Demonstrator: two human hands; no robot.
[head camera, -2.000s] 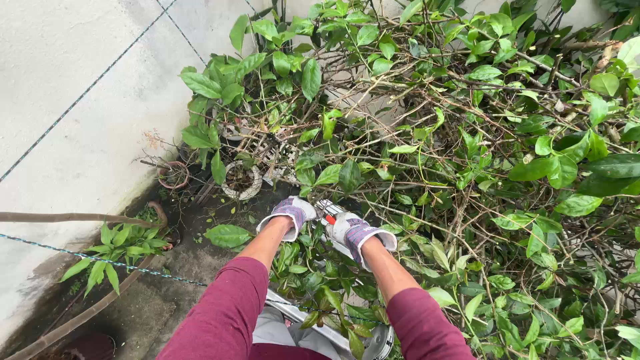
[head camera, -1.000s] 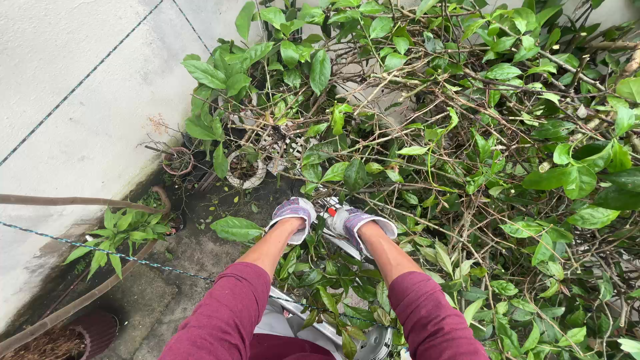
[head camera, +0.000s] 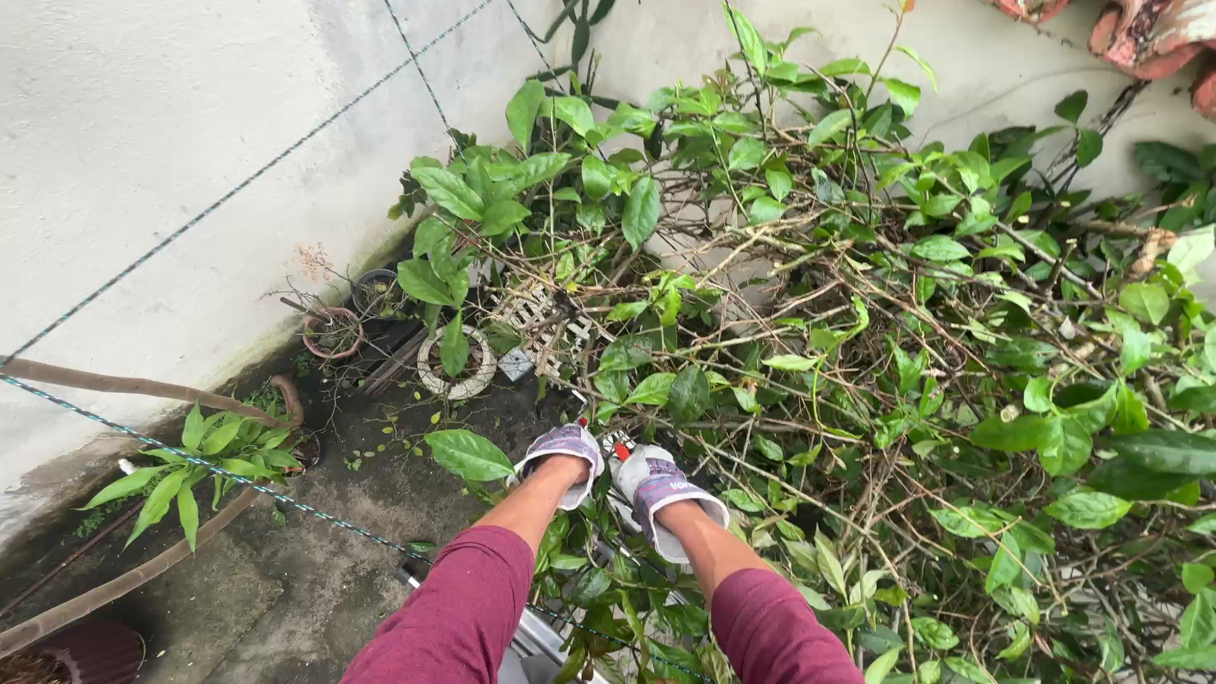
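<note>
My left hand (head camera: 565, 463), in a purple and off-white work glove, is curled palm down, with a small red part (head camera: 583, 422) showing at its fingertips. Close on its right, my right hand (head camera: 660, 494), in the matching glove, is closed around a tool with a red part (head camera: 622, 451). The fingers are largely hidden, and the tool's kind cannot be told. Both hands are among the leafy branches (head camera: 817, 285) of a large tangled shrub. A broad green leaf (head camera: 468, 455) is just left of my left hand.
A white ring-shaped planter (head camera: 456, 388), a terracotta pot (head camera: 332, 332) and a leafy potted plant (head camera: 214, 451) stand near the pale wall (head camera: 190, 142). A twisted cord (head camera: 332, 521) and a brown hose (head camera: 142, 570) cross the left side. Metal rails (head camera: 541, 636) show below my forearms.
The view has tilted up, showing more wall and shrub top. My hands stay close together among the branches.
</note>
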